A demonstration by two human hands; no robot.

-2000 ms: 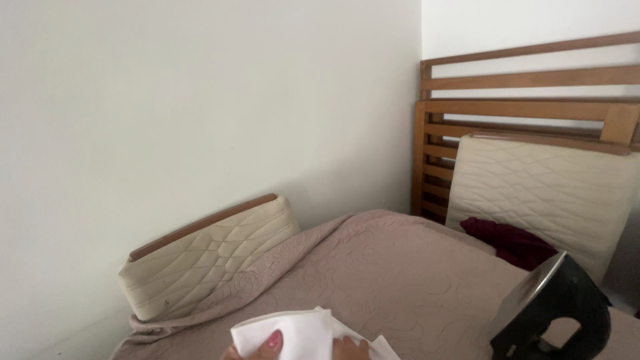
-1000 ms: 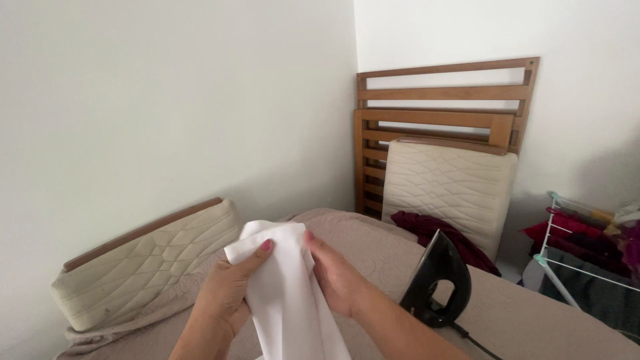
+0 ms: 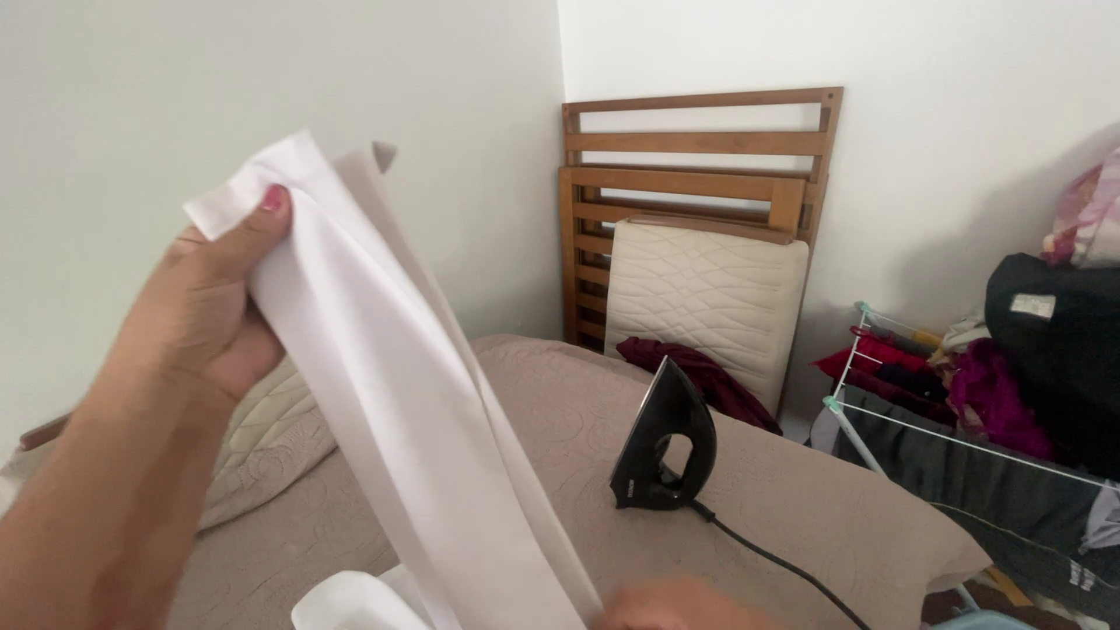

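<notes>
A folded length of white cloth [image 3: 385, 376] hangs down at a slant from my left hand [image 3: 219, 289], whose thumb presses on its upper end. Low in the view, my right hand [image 3: 674, 604] is blurred and partly cut off by the bottom edge, close beside the lower part of the cloth; its grip cannot be made out. A black clothes iron [image 3: 667, 446] stands upright on its heel on the mauve quilted cover [image 3: 560, 420], with its cord running toward the bottom right. More white cloth [image 3: 350, 604] lies at the bottom.
Wooden slatted frames [image 3: 682, 188] lean in the corner behind a cream quilted cushion [image 3: 700, 297]. Dark red cloth [image 3: 700, 381] lies at the cushion's foot. To the right, a drying rack [image 3: 853, 429] holds several garments. Another cream cushion [image 3: 276, 416] is partly behind my left arm.
My left hand has risen with the cloth's upper end, and my right hand has moved from the top of the cloth to low in the view. The view has swung right.
</notes>
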